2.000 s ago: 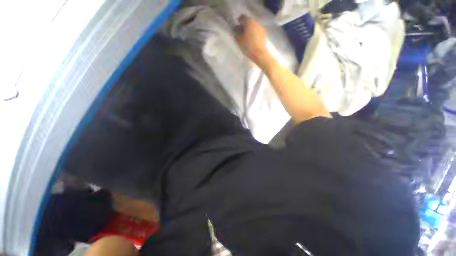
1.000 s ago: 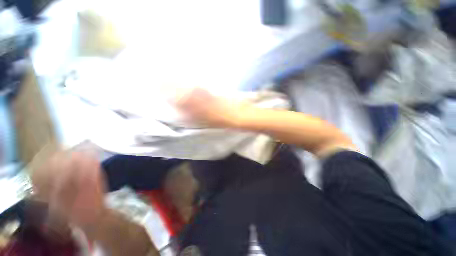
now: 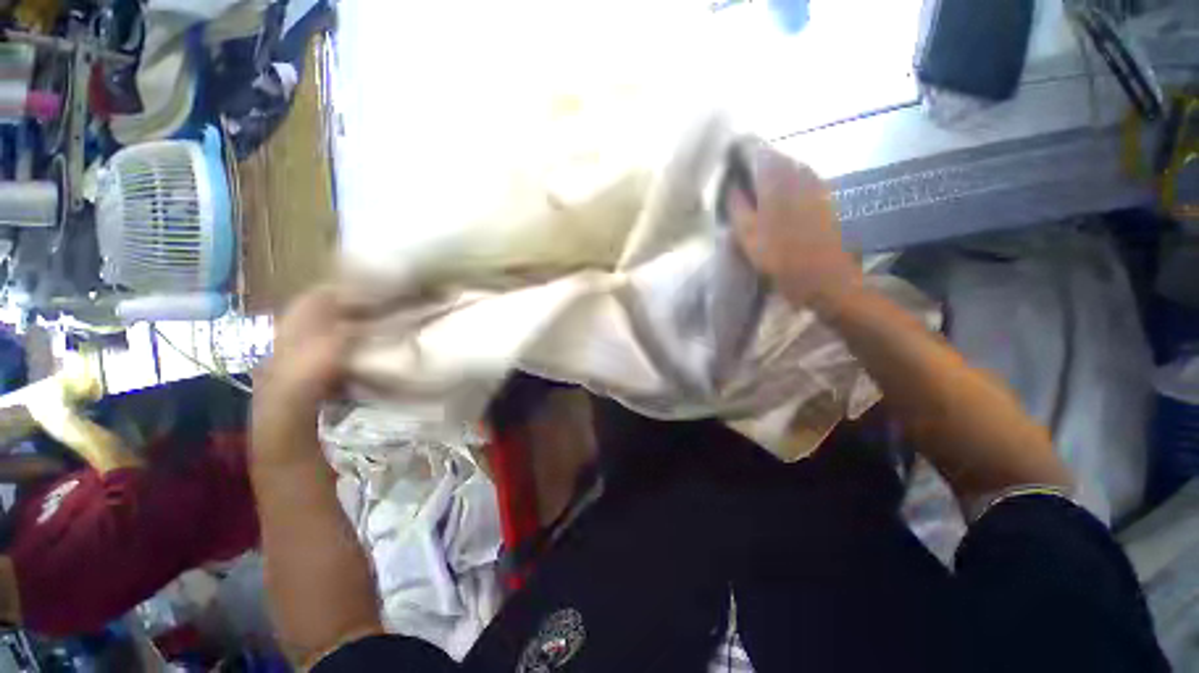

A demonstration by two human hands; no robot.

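A pale garment piece (image 3: pixel 579 322) with a cream, yellower part hangs between my two hands at the front edge of the bright white table (image 3: pixel 447 118). My left hand (image 3: pixel 313 348), blurred, is closed on its left end. My right hand (image 3: pixel 789 224), also blurred, grips its upper right part near the table edge. The lower edge of the cloth hangs over my lap. The fingertips of both hands are partly hidden by cloth and blur.
A black phone (image 3: pixel 974 47) lies at the upper right, above a printed ruler edge (image 3: pixel 973 182). Grey cloth (image 3: pixel 1052 355) hangs at right. A red-edged crate (image 3: pixel 513 500) with white pieces (image 3: pixel 418 526) is below left. A fan (image 3: pixel 164 217) and a person in dark red (image 3: pixel 132 526) are at left.
The view has swung from the lap and right-hand cloth piles to the table. My left hand has moved up onto the garment; my right hand has moved from the pile to the garment at the table.
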